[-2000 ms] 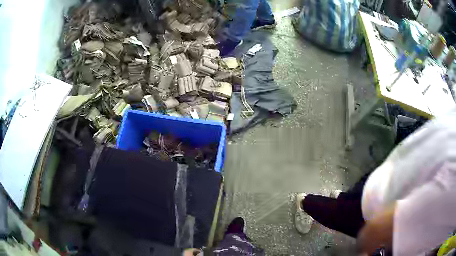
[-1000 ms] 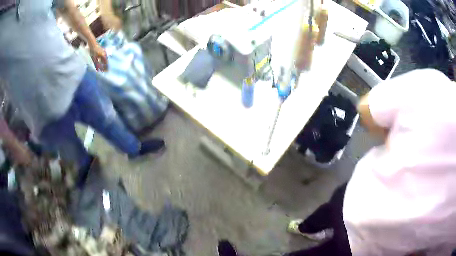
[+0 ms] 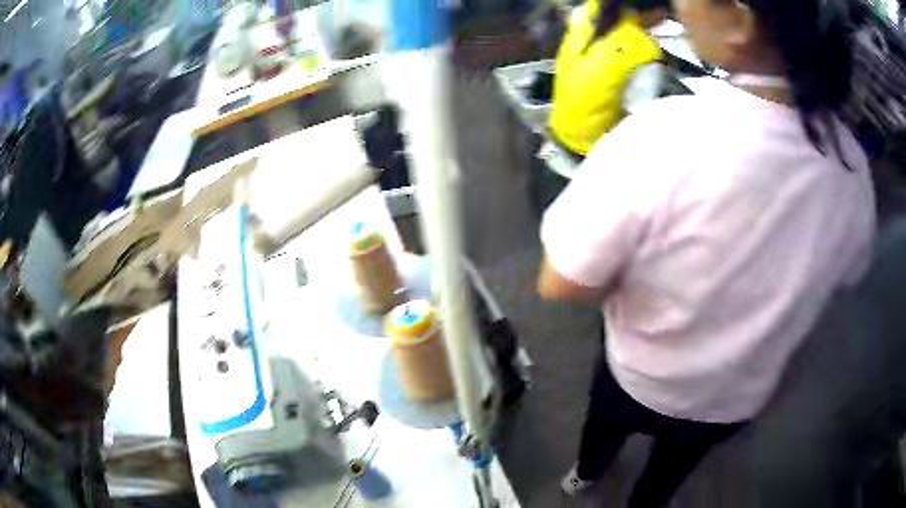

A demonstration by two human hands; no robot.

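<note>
Neither of my hands shows in the head view. Nearest in front of me is a white-topped sewing table (image 3: 323, 332) with a white sewing machine (image 3: 230, 337) that has a blue stripe. Two tan thread cones with yellow tops stand beside it, one nearer (image 3: 422, 359) and one farther (image 3: 374, 270). A white upright pole (image 3: 433, 189) with a blue part at the top rises in front of the table's right side. The picture is blurred.
A person in a pink top (image 3: 710, 248) and dark trousers stands at the right, back towards me. Beyond is a person in a yellow vest (image 3: 599, 79). A dark grey aisle (image 3: 497, 184) runs between them and the tables. More white tables (image 3: 288, 89) stand at the upper left.
The view has swung up and right, away from the blue crate and brown bundles. The machine and cones are now close, and the pink-topped person appears more upright.
</note>
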